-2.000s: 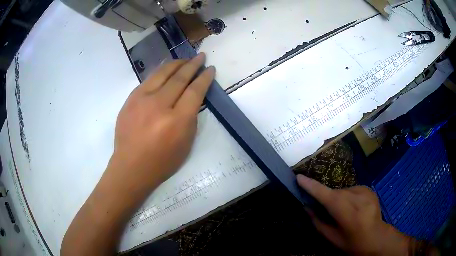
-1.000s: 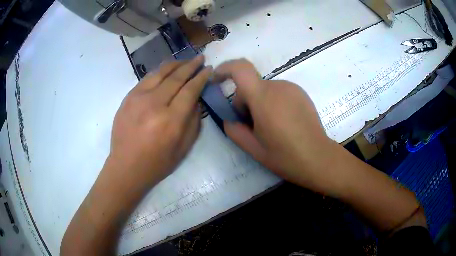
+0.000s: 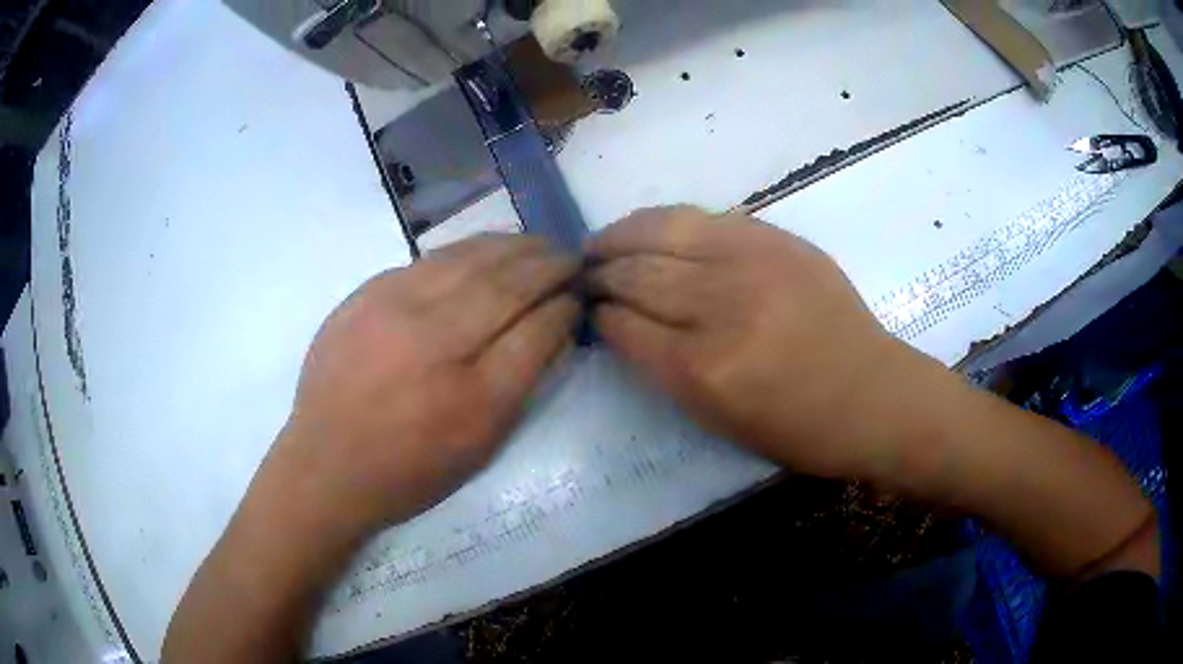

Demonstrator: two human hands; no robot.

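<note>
A blue-grey fabric strip runs from under the presser foot of the sewing machine down towards my hands. My left hand lies on the strip from the left, its fingertips on the cloth. My right hand meets it from the right, its fingers closed on the strip. The fingertips of both hands touch or nearly touch and hide the strip there. A short dark end of the strip shows just below the fingertips.
A cream-white knob hangs at the machine head. Small snips lie at the right of the white table. A tan wooden strip is at upper right. A blue basket stands below the table edge.
My right hand came up from the strip's far end to beside my left hand. The long lower part of the strip no longer shows. The whole view has shifted slightly.
</note>
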